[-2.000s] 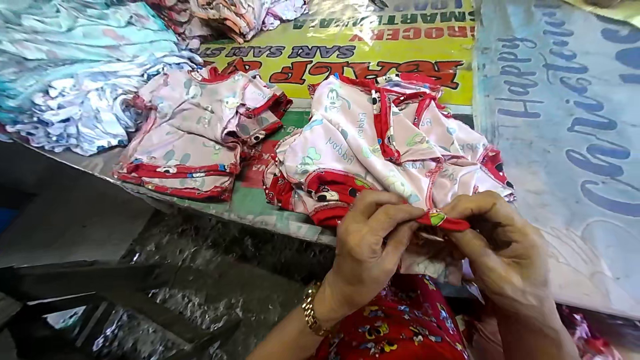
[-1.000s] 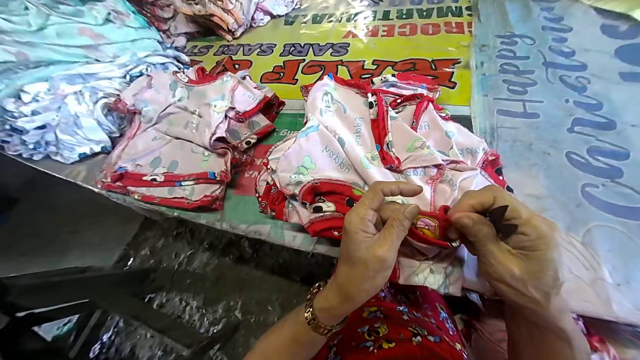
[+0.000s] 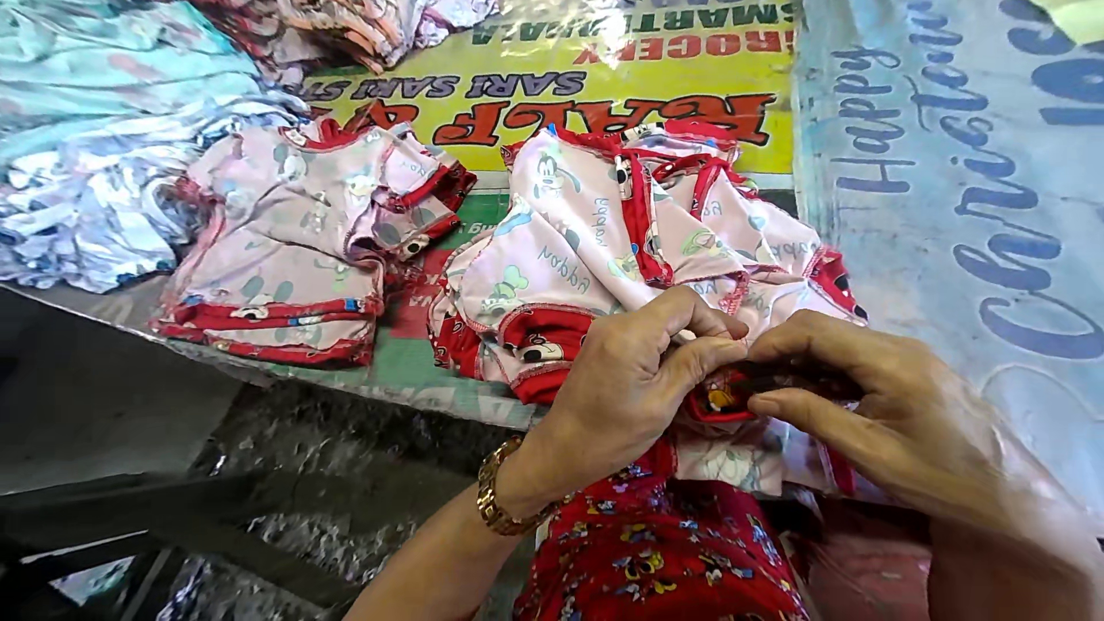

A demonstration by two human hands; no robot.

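Note:
My left hand (image 3: 638,371), with a gold bracelet (image 3: 493,492) on the wrist, pinches the red-trimmed edge of a pink printed garment (image 3: 561,259) between thumb and fingers. Close against it on the right is my right hand (image 3: 888,414), thumb and fingers curled around a dark slim object (image 3: 798,375) whose kind I cannot tell. A red hem (image 3: 720,404) with a cartoon print shows between and below the hands. The garment has red bindings and lies spread at the table's edge. Fingertips partly hide the pinched spot.
To the left lies a stack of pink garments with red trim (image 3: 285,233). Behind it are heaps of mint (image 3: 129,69) and white-blue cloth (image 3: 95,207), and another cloth pile (image 3: 362,26). Printed tarpaulins (image 3: 949,224) bearing writing cover the table. Red printed fabric (image 3: 655,561) hangs below my hands.
My hands have come closer together at the red hem. The dark object, seen behind my right fingers a second ago, now lies between the right thumb and fingers, beside the hem.

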